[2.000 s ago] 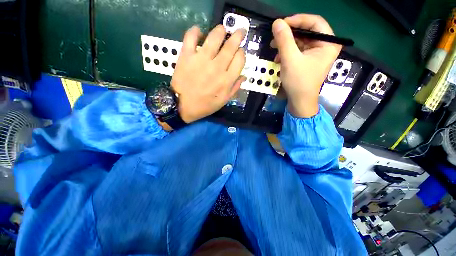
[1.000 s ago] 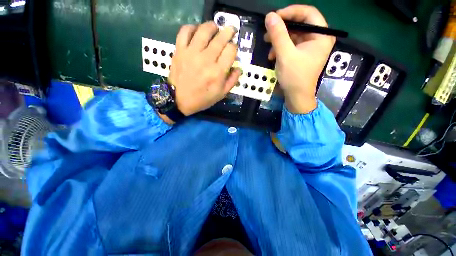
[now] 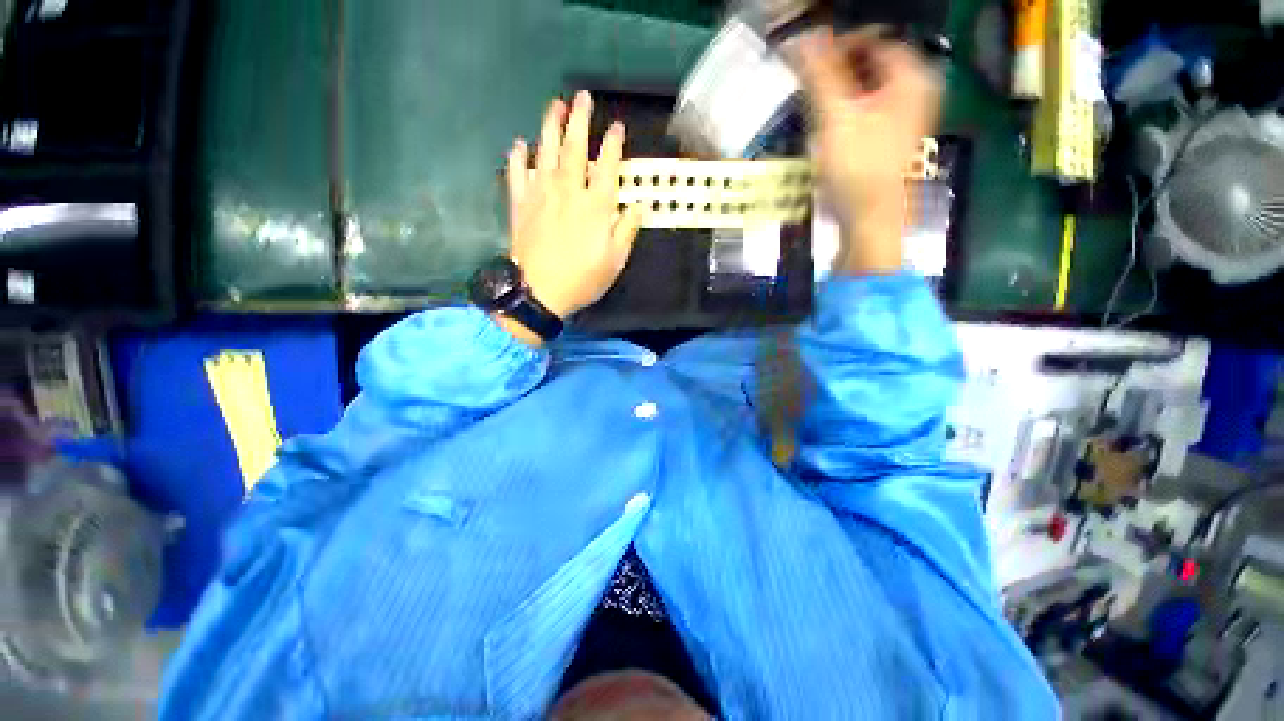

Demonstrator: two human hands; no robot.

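My left hand (image 3: 570, 218) is over the left end of the dotted adhesive strip (image 3: 704, 193), fingers spread and thumb against it. The strip lies level across the black phone tray (image 3: 662, 282). My right hand (image 3: 876, 120) is motion-blurred above the tray's right part, beside the strip's right end. A blurred, tilted silver smartphone unit (image 3: 737, 88) is at its fingertips, beyond the strip and out of line with the tray. A dark blurred shape is at the hand's top; I cannot tell if it is the tweezers. More units (image 3: 922, 233) show in the tray.
A second black tray (image 3: 71, 176) is at the left on the green bench (image 3: 275, 141). Yellowish strips (image 3: 247, 409) lie on blue at lower left. Fans stand at left (image 3: 78, 563) and right (image 3: 1228, 190). A white machine (image 3: 1070, 409) is at lower right, an orange-handled tool (image 3: 1032, 42) at upper right.
The view has turned. My left hand now covers the strip's left end, which stuck out before. My right hand has moved out from me, and a silver unit now shows tilted at its fingertips.
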